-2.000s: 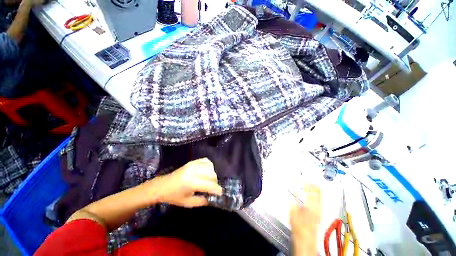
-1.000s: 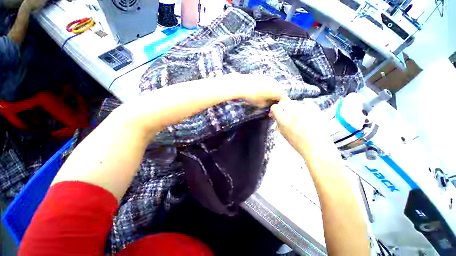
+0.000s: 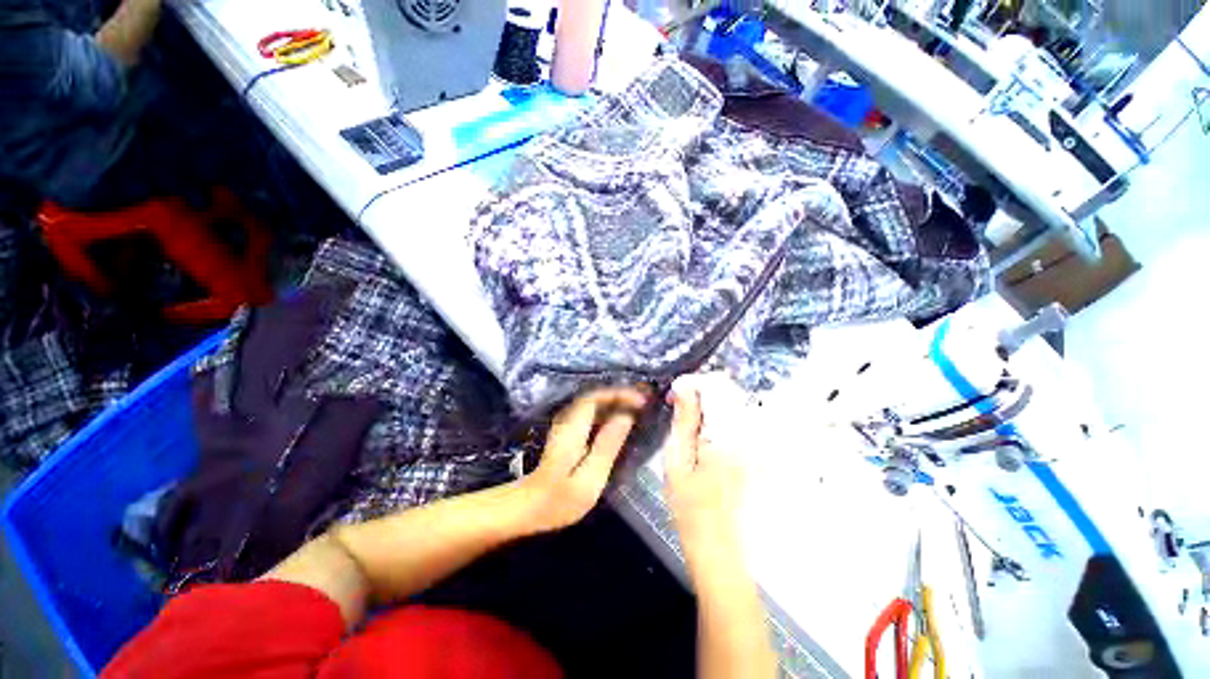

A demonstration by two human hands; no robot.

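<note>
The plaid jacket shell lies bunched on the white table, with its dark front zipper running diagonally towards my hands. My left hand holds the jacket's near edge by the table's front edge, fingers bent over the cloth. My right hand is just to its right, its fingertips on the same edge; it is overexposed, so the exact hold is unclear. Dark purple lining shows at the jacket's far end.
The sewing machine stands at the right. Scissors and a thin silver tool lie near it. A blue bin with plaid and dark pieces is at lower left. A person's arm shows at upper left, near an orange-red stool.
The lining hanging at the near edge has gone from view. My hands have come down from the jacket's middle to its near edge. The jacket is more bunched, and the scissors show again.
</note>
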